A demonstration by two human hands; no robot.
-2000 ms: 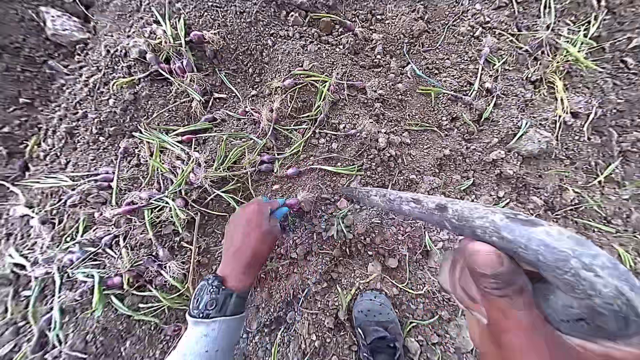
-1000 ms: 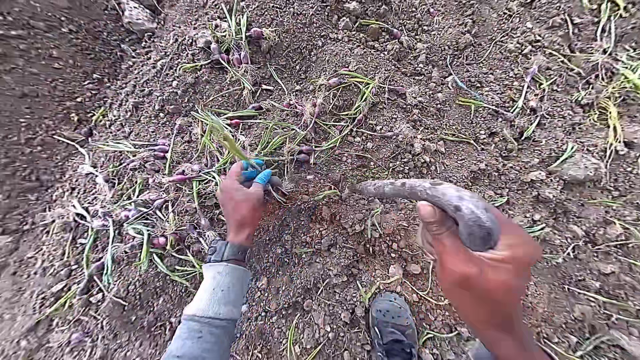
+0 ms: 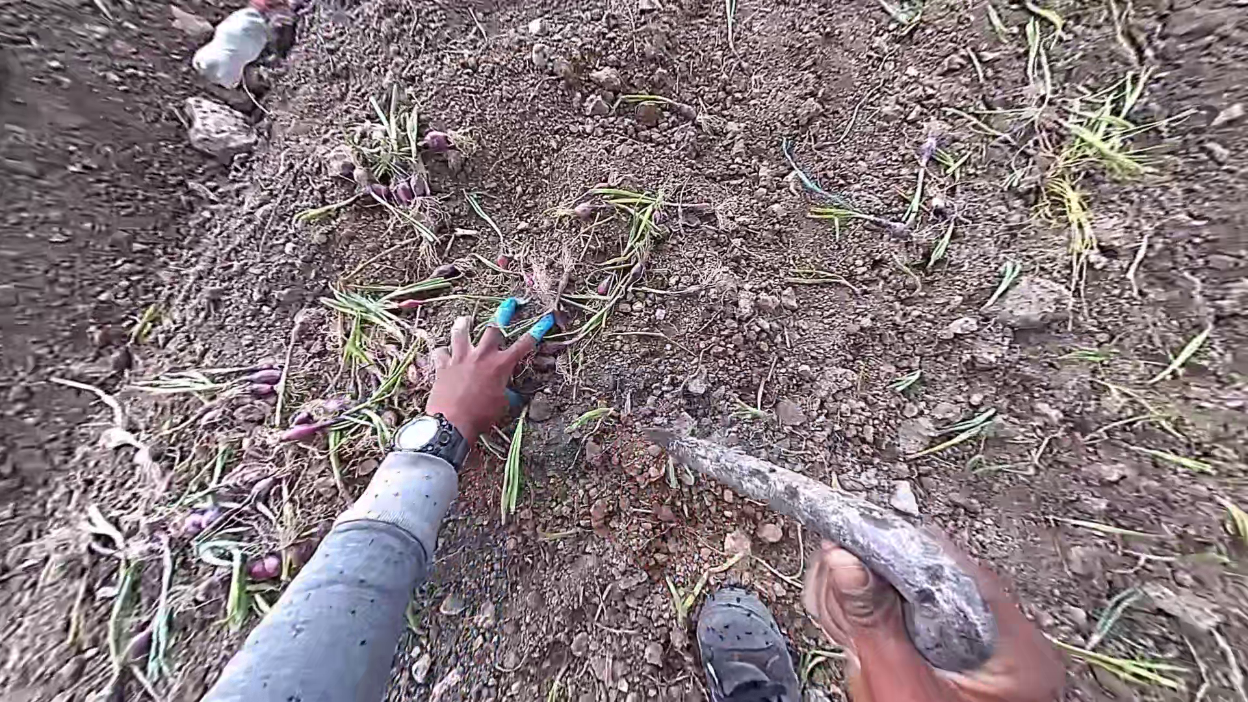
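Note:
My left hand (image 3: 480, 375), with blue coverings on some fingertips and a watch at the wrist, reaches over the soil with fingers spread. Its fingertips touch or hover just above green-topped onion plants (image 3: 624, 229) with small purple bulbs. Whether a bulb lies under the fingers, I cannot tell. My right hand (image 3: 907, 624) grips a curved, tapered tool, maybe a horn or wood (image 3: 809, 492), whose narrow tip points left at the ground. More onion plants (image 3: 302, 429) with purple bulbs and roots lie left of my left hand, and a small bunch (image 3: 400, 180) lies above it.
Rough, stony soil surrounds the hands. A pale stone (image 3: 219, 127) and a whitish object (image 3: 232, 47) lie at the upper left. Green and yellowing plants (image 3: 1092, 156) are at the upper right. My shoe (image 3: 746, 643) stands at the bottom, between my hands.
One second ago my left hand held an upright green plant near the ground; now its fingers are spread and farther right among the plants. The right hand still grips the curved tool.

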